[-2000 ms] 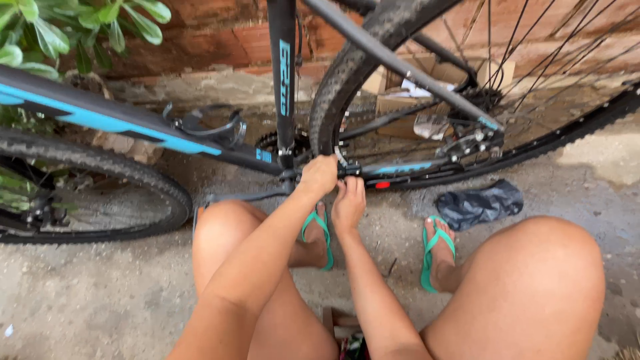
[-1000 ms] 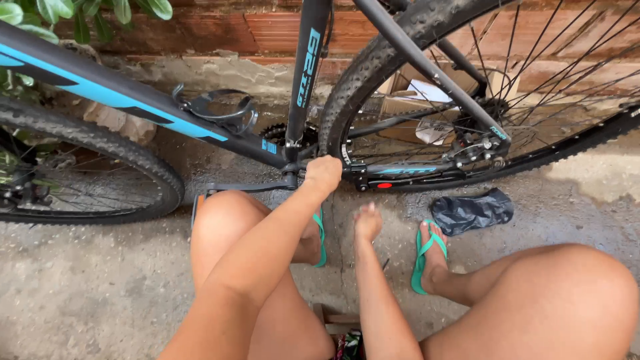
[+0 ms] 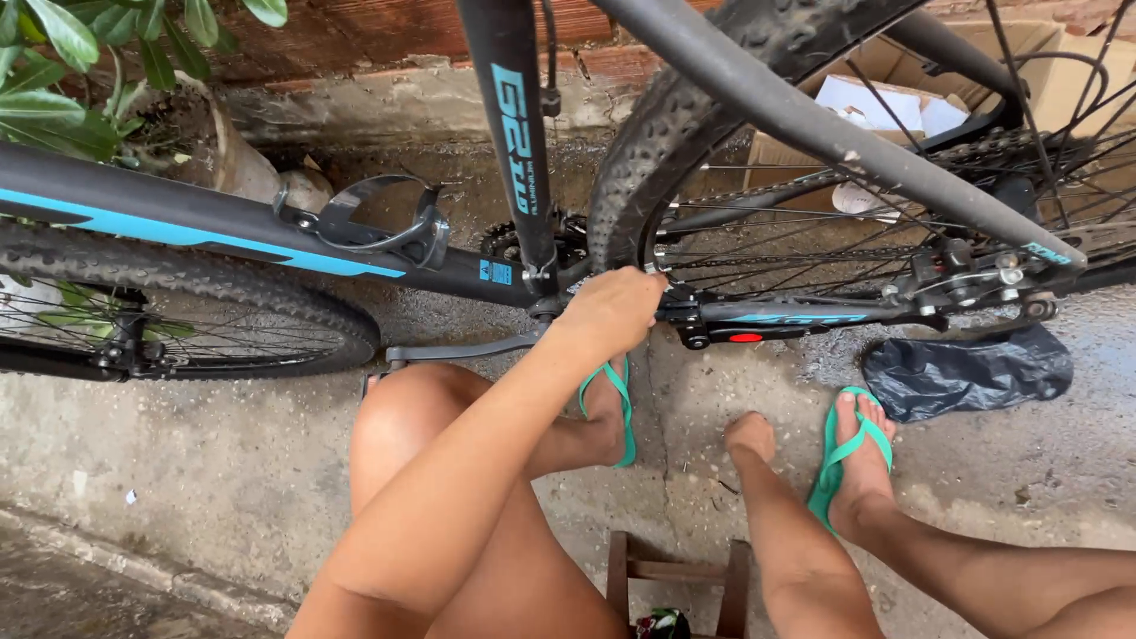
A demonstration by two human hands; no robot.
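Note:
A black and blue bicycle frame (image 3: 519,133) spans the view. My left hand (image 3: 617,311) is curled at the lower edge of the rear tire (image 3: 643,169), beside the black kickstand mount (image 3: 688,315); its fingers are hidden, so what it grips cannot be told. Just right of it the kickstand (image 3: 781,332), with a red oval, lies along the blue-marked chainstay (image 3: 808,312). The crank arm (image 3: 470,346) points left below the frame. My right hand (image 3: 751,435) is loosely closed above the concrete, apart from the bicycle; nothing shows in it.
A black plastic bag (image 3: 967,368) lies beside my foot in a green flip-flop (image 3: 834,461). An open cardboard box (image 3: 1047,80) with papers stands behind the rear wheel. A potted plant (image 3: 235,151) is by the brick wall, a wooden stool (image 3: 674,571) below me.
My right hand has come away from beside my left hand at the kickstand mount and moved down and right. My left hand has stayed by the rear tire. The view is closer in.

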